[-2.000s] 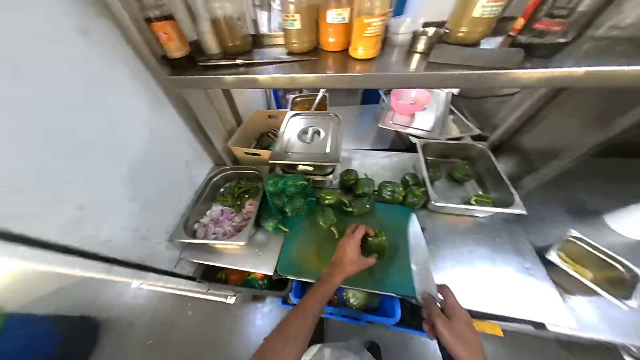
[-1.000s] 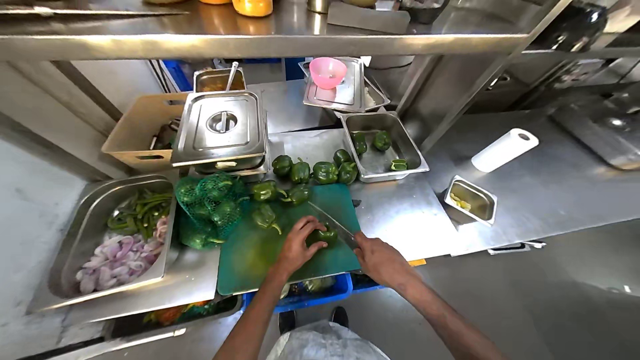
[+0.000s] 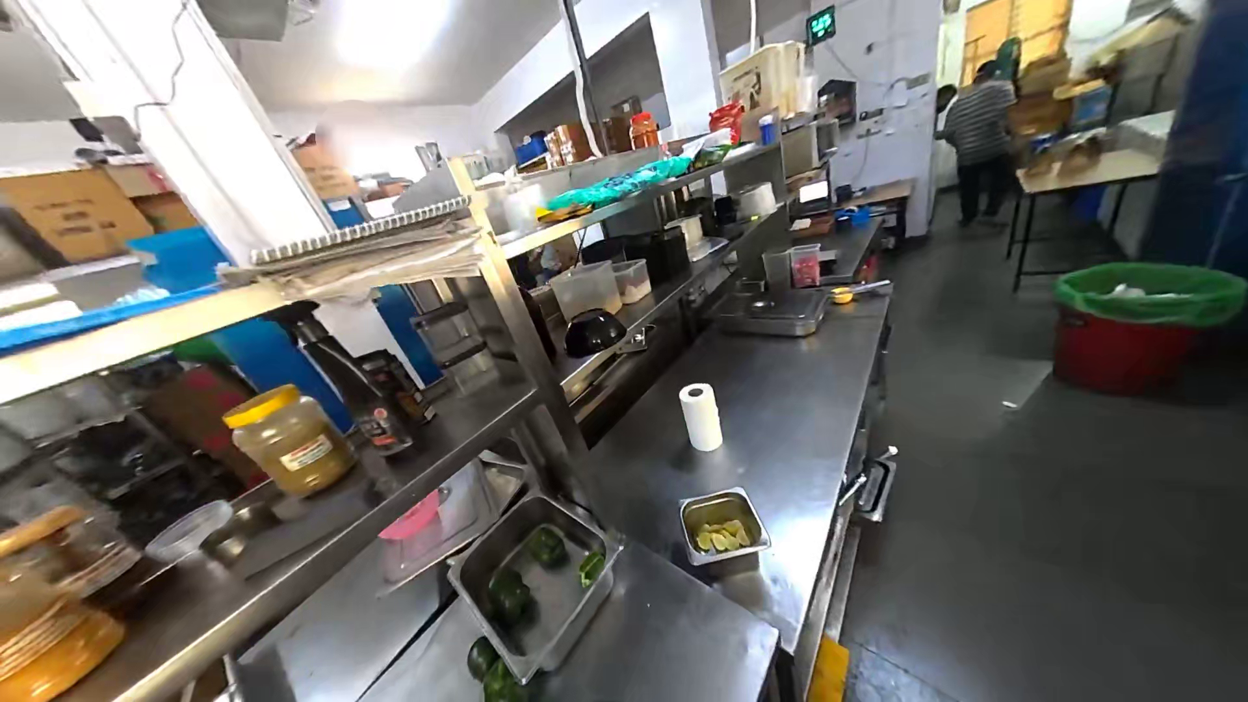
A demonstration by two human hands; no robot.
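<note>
Neither my left hand nor my right hand shows in the head view at this moment. A deep steel pan (image 3: 575, 612) stands at the lower middle, holding whole green bell peppers (image 3: 548, 548) and a cut pepper piece (image 3: 592, 567). More green bell peppers (image 3: 502, 681) lie against its near left side, partly cut off by the bottom edge of the view. The cutting board and the knife are out of view.
Right of the pan are a small steel container (image 3: 724, 558) of lemon wedges and a paper towel roll (image 3: 700, 417). A shelf (image 3: 390, 507) with jars overhangs the left. A red bin (image 3: 1121, 351) and a person (image 3: 980, 136) are far right.
The view has swung up and to the right, so both hands, the board and the knife have left it. One second ago my left hand was on a pepper and my right hand held the knife.
</note>
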